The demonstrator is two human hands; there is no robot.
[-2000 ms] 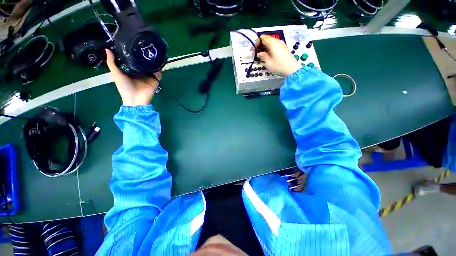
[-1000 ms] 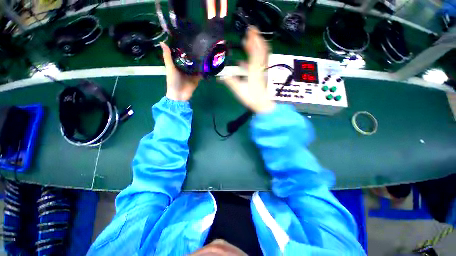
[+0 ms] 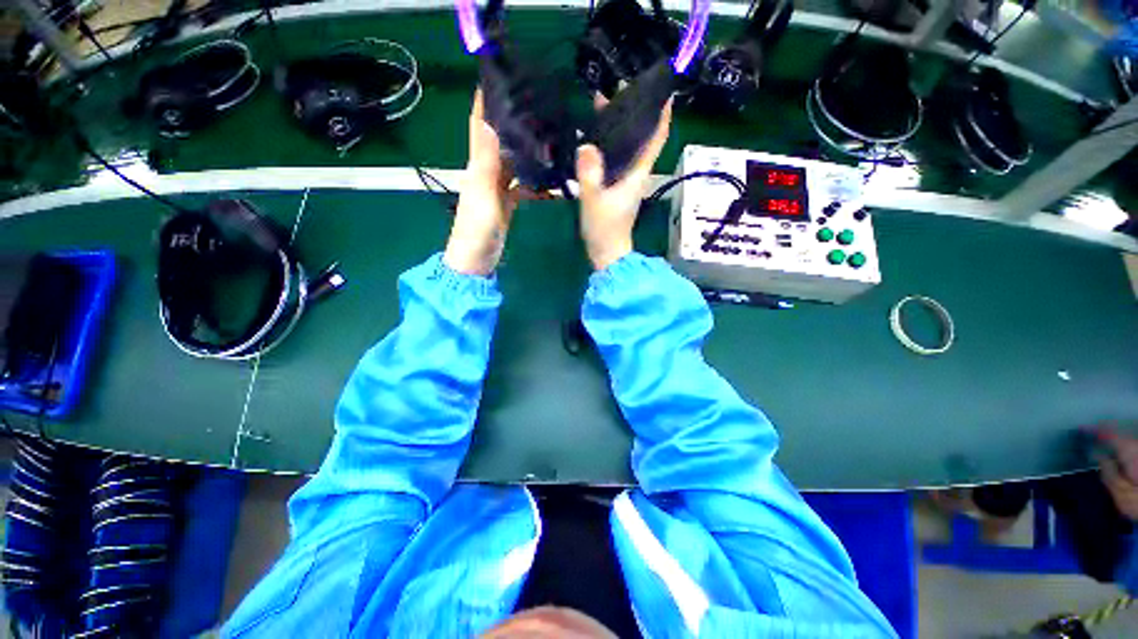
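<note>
A black headset [image 3: 539, 115] is held up over the conveyor's pale rail, its headband strips glowing purple-pink at the top edge. My left hand [image 3: 484, 187] holds its left ear cup. My right hand [image 3: 620, 187] holds its right ear cup. Both cups are blurred and their logos do not show. The white headset tester [image 3: 774, 250] stands to the right with two red digit rows lit, and a thin black cable runs to its front. A small dark lump [image 3: 575, 335] lies on the bench below my right hand, partly hidden by the sleeve.
Another headset [image 3: 297, 293] lies at left with its connector beside it. A blue tray [image 3: 90, 335] with dark items is at far left. A tape roll [image 3: 921, 325] lies right of the tester. Several headsets rest on the green conveyor behind the rail [image 3: 362, 179]. A person's hand [image 3: 1114, 459] shows at far right.
The headset has lit up and now tilts with its cups spread. My right hand has moved from the tester to the right ear cup. The view has shifted.
</note>
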